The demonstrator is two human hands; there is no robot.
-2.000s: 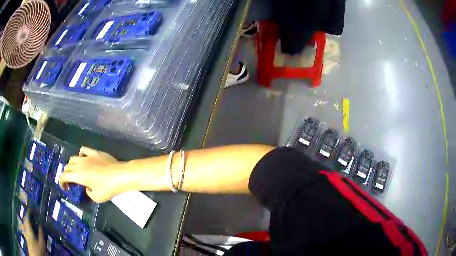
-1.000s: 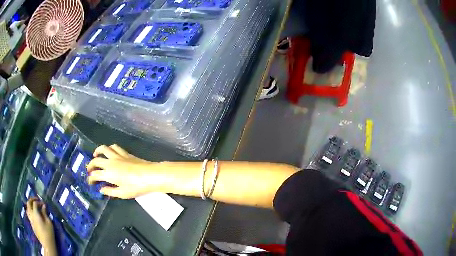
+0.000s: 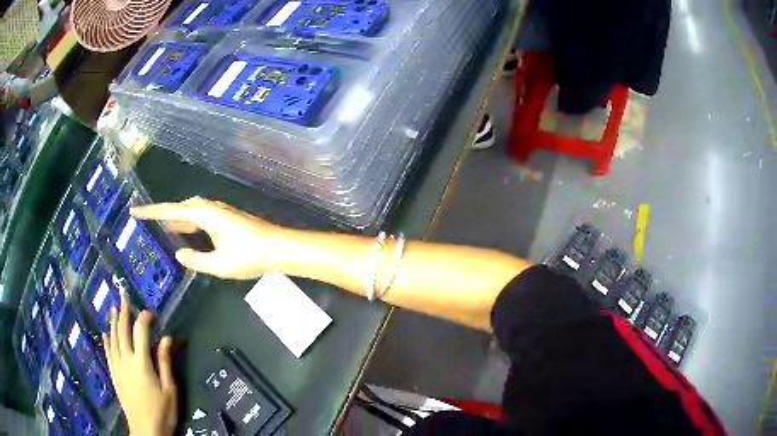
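A clear tray (image 3: pixel 175 317) at the left holds blue keypad phones, backs up, each with a white strip, such as the phone (image 3: pixel 146 262) below my right hand. My right hand (image 3: pixel 213 238) is empty, index finger extended to the upper edge of that phone's pocket, thumb apart. My left hand (image 3: pixel 141 366) lies over the tray's near side with fingers spread, fingertips by another phone (image 3: pixel 104 294); nothing shows in it. Several black batteries (image 3: pixel 247 400) lie on the green bench, beside a blank white card (image 3: pixel 288 313).
A thick stack of clear trays (image 3: pixel 341 162) with blue phones stands beyond my right arm. A pink fan (image 3: pixel 119 19) is at the upper left. A red stool (image 3: pixel 562 128) with a seated person's dark clothing and a tray of dark phones (image 3: pixel 632 291) are on the floor at right.
My right hand has gone from curled over a phone to open with the index finger out. My left hand has moved right and up over the tray. The view has shifted, showing more of the tray.
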